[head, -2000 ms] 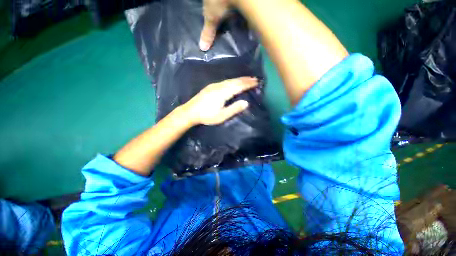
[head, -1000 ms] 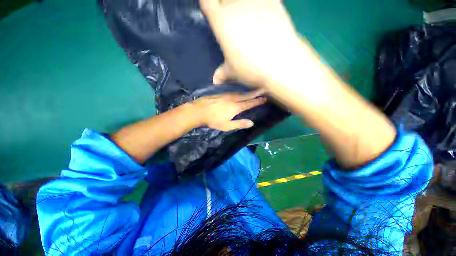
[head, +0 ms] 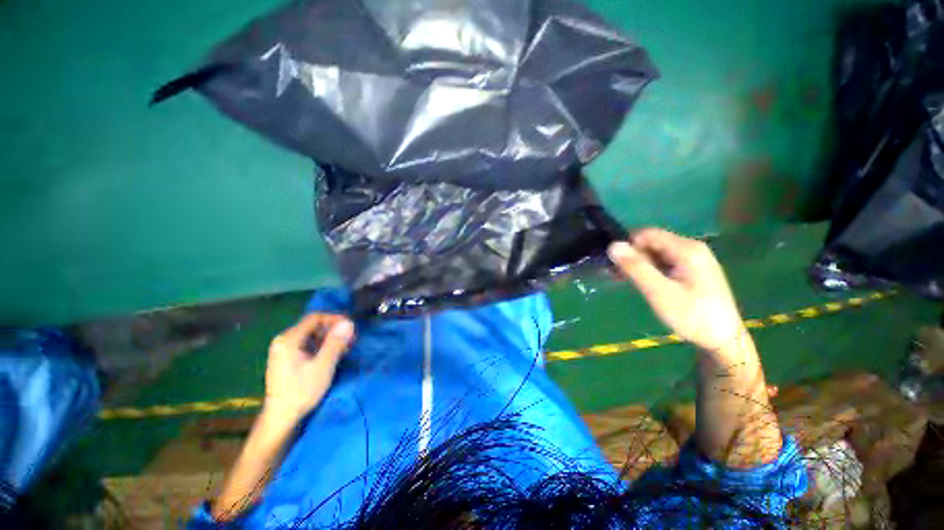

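A glossy black poly mailer (head: 455, 114) lies on the green bench top in front of me, its upper part puffed and creased, its near part wrinkled. Its near edge overhangs the bench edge, close to my coat. My left hand (head: 305, 362) pinches the near left corner between thumb and fingers. My right hand (head: 678, 280) pinches the near right corner. What is inside the mailer is hidden.
A pile of black bags (head: 895, 155) sits at the right of the green bench top (head: 124, 186). A yellow-and-black line (head: 621, 347) crosses the green floor. Brown material (head: 807, 414) lies on the floor at lower right. A blue sleeve or garment (head: 47, 404) shows at lower left.
My hands have moved off the middle of the mailer and apart, down to its two near corners. The mailer has turned squarer to me, and its far part has spread and puffed up.
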